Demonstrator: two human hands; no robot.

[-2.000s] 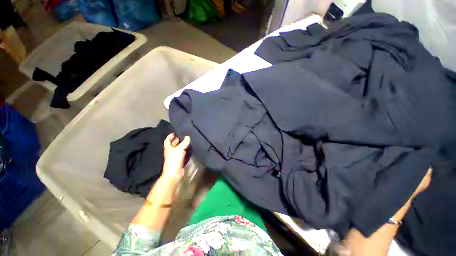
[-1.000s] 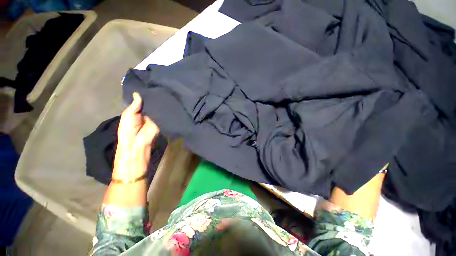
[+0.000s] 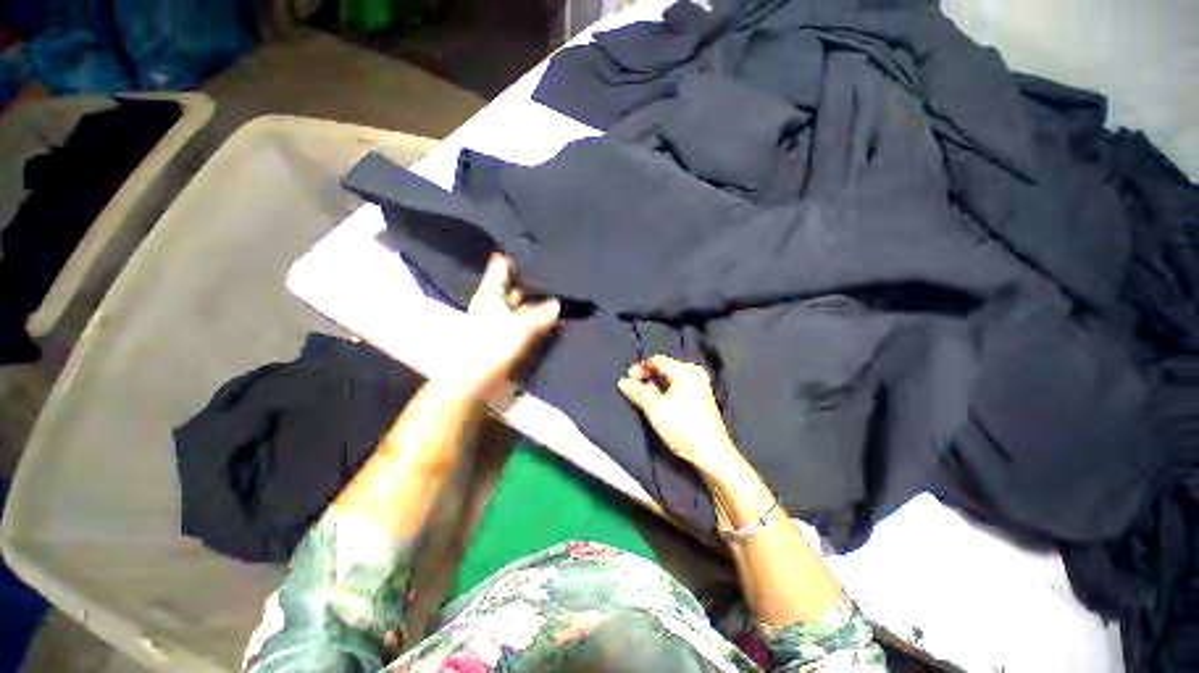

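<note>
A dark charcoal garment [image 3: 842, 381] lies spread over the white table, with folds and a seam running across it. My left hand [image 3: 506, 329] is at the garment's left part, thumb raised, with a fold of cloth gripped in it. My right hand [image 3: 677, 405] is on the garment to the right of my left hand, its fingertips pinched together over dark thread-like lines. A small dark reddish spot shows at the right fingertips; I cannot tell what it is.
The white table [image 3: 953, 559] has its edge nearest me. A large pale bin [image 3: 158, 289] stands left of it with a dark garment [image 3: 283, 447] inside. A second bin [image 3: 99, 217] holds dark cloth further left. More dark garments [image 3: 1026, 171] are heaped across the table.
My right hand has come out from under the garment's right side and moved left onto its middle. My left hand has moved right, inward from the garment's left edge. The left end of the cloth is now folded.
</note>
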